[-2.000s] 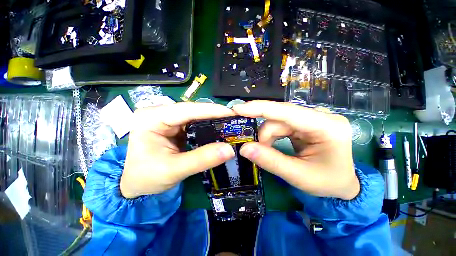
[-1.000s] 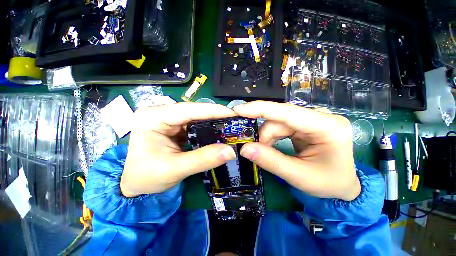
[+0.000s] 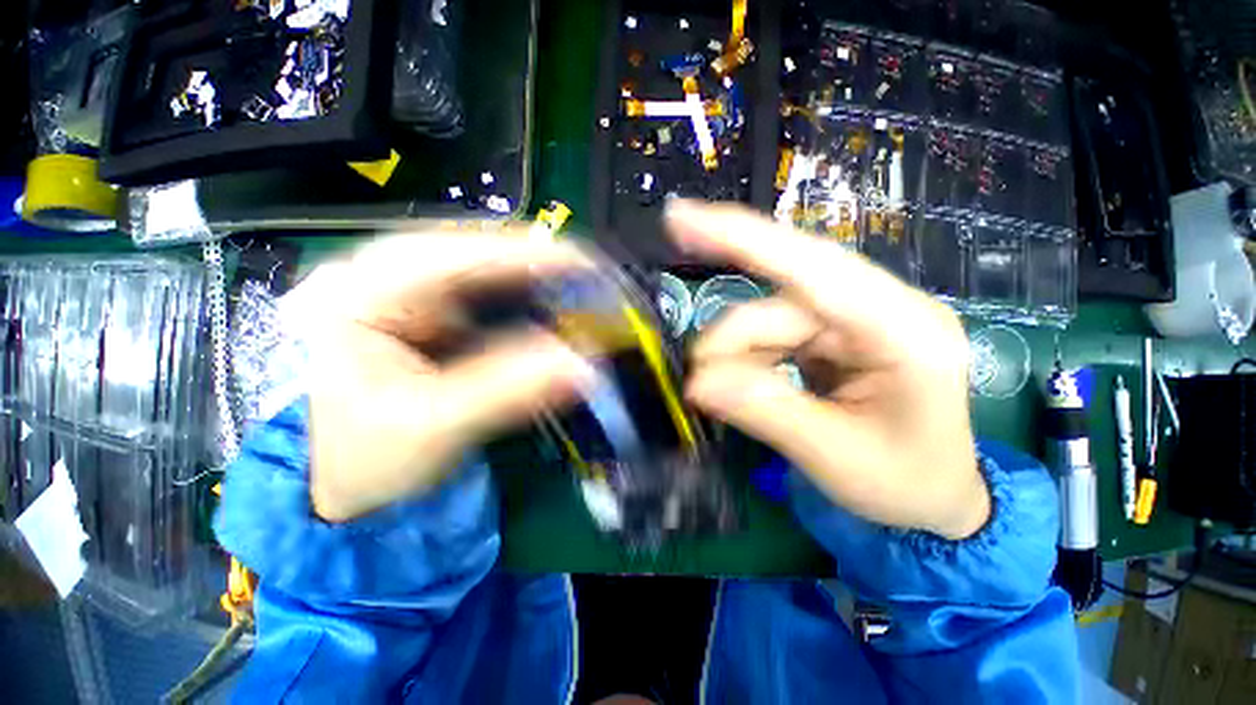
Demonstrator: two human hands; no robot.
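The opened phone body (image 3: 636, 400) is in front of me above the green mat, tilted and blurred by motion. Its battery area with yellow edges shows, with the far end up between my hands and the near end towards me. My left hand (image 3: 427, 365) grips its upper left side, thumb over the inside and fingers along the far edge. My right hand (image 3: 840, 372) is at the right of the phone, index finger extended and apart from it, thumb and other fingers curled close to its right edge. Whether they touch it is unclear.
Clear parts cups (image 3: 726, 295) stand beyond the phone. Behind are black parts trays (image 3: 634, 227) and a clear compartment tray (image 3: 995, 179). Yellow tape roll (image 3: 69, 192) and clear plastic trays (image 3: 103, 400) are at left. An electric screwdriver (image 3: 1073, 482) and thin tools (image 3: 1125, 448) lie at right.
The phone has tilted and swung from its steady pose. My left hand has moved slightly left and up with it. My right index finger has lifted off the phone's far edge, and my right thumb has left its inside.
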